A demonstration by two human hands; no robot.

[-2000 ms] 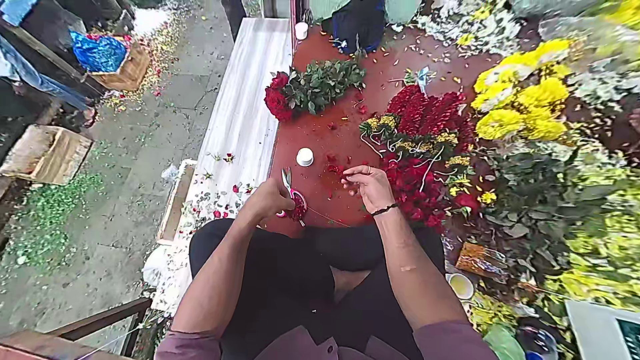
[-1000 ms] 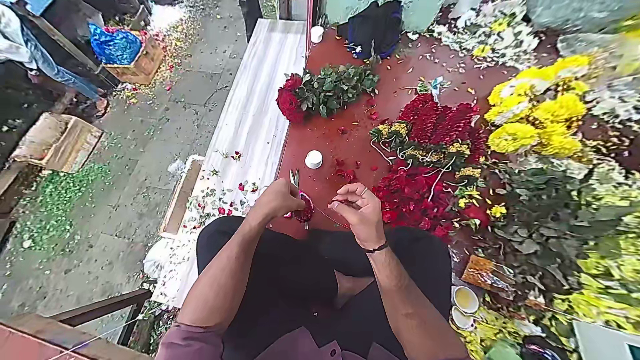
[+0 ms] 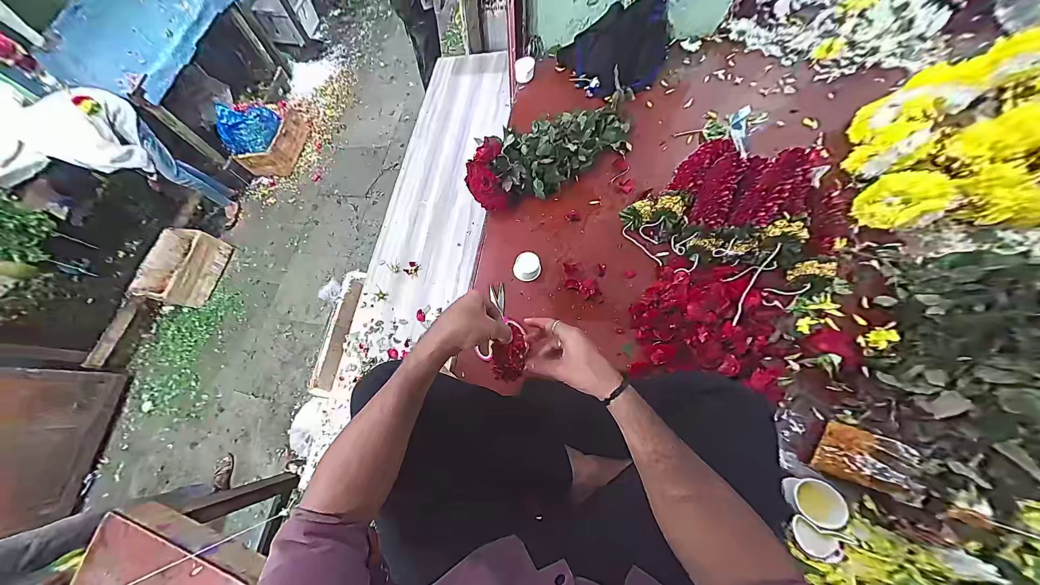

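My left hand (image 3: 471,323) is closed round the top of a small bunch of red petals (image 3: 510,357). Scissors (image 3: 497,299) point up beside its fingers, and a pinkish handle loop shows under the hand. My right hand (image 3: 562,351) touches the bunch from the other side, a ring on one finger; whether its fingertips pinch a thread or a petal cannot be told. A white spool (image 3: 526,266) stands just above both hands on the red surface. Loose red petals (image 3: 582,284) lie right of the spool.
Red roses with leafy stems (image 3: 561,150) lie farther up. To the right are red garlands (image 3: 743,183), a heap of red petals (image 3: 699,317), yellow flowers (image 3: 934,162) and a cup of yellowish liquid (image 3: 821,504). A white striped ledge (image 3: 439,179) runs along the left. A person bends at far left.
My right hand has moved left, from apart over the red surface to against the red bunch at my left hand. The left hand stays by the scissors.
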